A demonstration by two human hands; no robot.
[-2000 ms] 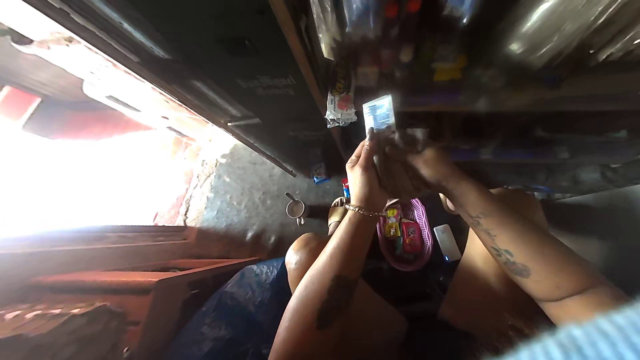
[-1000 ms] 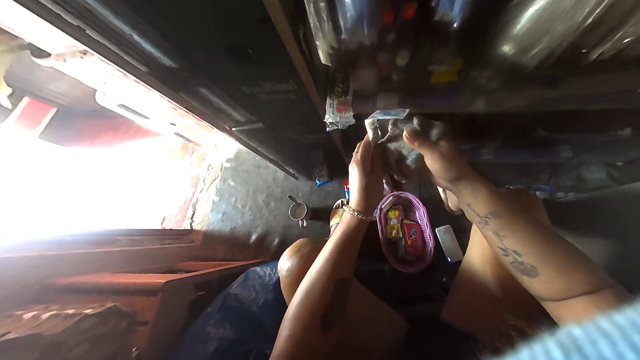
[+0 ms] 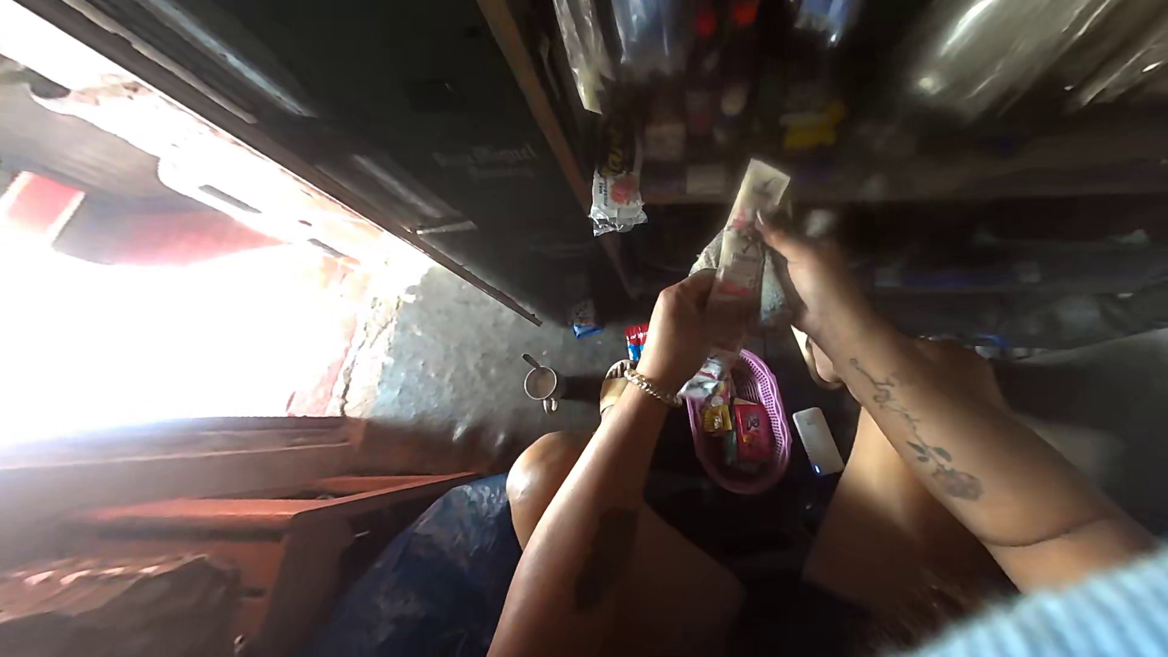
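Observation:
A long pale plastic strip with pink print [image 3: 741,265] runs upright between my hands, above a pink plastic basket [image 3: 783,429]. My left hand [image 3: 684,319] is closed on its lower part. At its upper right side, my right hand [image 3: 803,265] has its thumb on the strip; a pale, crumpled cloth-like thing [image 3: 776,287] lies behind the strip, against that hand. The lower end of the strip hangs over the basket, which holds a red packet [image 3: 753,432] and a yellow packet [image 3: 717,419]. A white rectangular device [image 3: 818,441] lies to the right of the basket.
A mug with a spoon [image 3: 541,383] stands on the concrete floor at left. Dark shelves with packaged goods [image 3: 812,123] are ahead, and a wrapped packet [image 3: 619,196] hangs by their left post. An orange-red wooden structure [image 3: 310,511] is at lower left.
Earlier a small, clear packet showed at my hands; now a long printed strip extends between them. My right hand was blurred by motion a second ago and is now at the strip's upper part.

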